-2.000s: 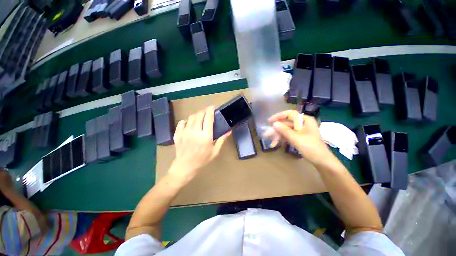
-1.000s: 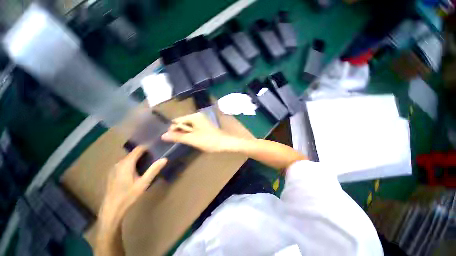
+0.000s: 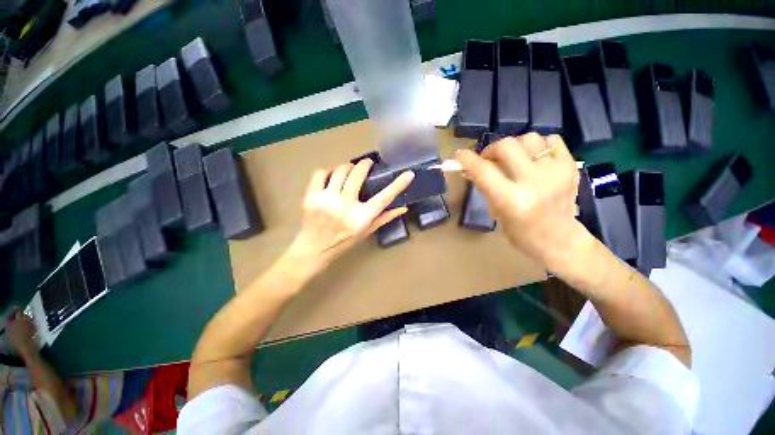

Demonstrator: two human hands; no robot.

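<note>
My left hand (image 3: 344,204) holds a dark grey device unit (image 3: 421,183) sideways above the tan work board (image 3: 340,293), fingers over its top and thumb below. My right hand (image 3: 527,187) pinches a thin pale stick tool (image 3: 452,166), its tip at the unit's right end. Two more units lie on the board just below the held one, partly hidden by it. Another unit (image 3: 478,208) lies beside my right hand, which partly covers it. The blurred pale lamp arm (image 3: 374,68) hangs over the held unit and hides part of its upper edge.
Rows of units stand at left (image 3: 229,195) and right (image 3: 544,89). A folded white wipe (image 3: 438,100) lies at the board's top edge. Black panels on a white sheet (image 3: 75,285) lie far left, near a neighbour's arm (image 3: 42,365). White sheets (image 3: 722,340) lie lower right.
The view swung right, then back. The held unit, earlier tilted in my left hand, now lies sideways. My right hand, formerly apart from it, now has the stick at its end.
</note>
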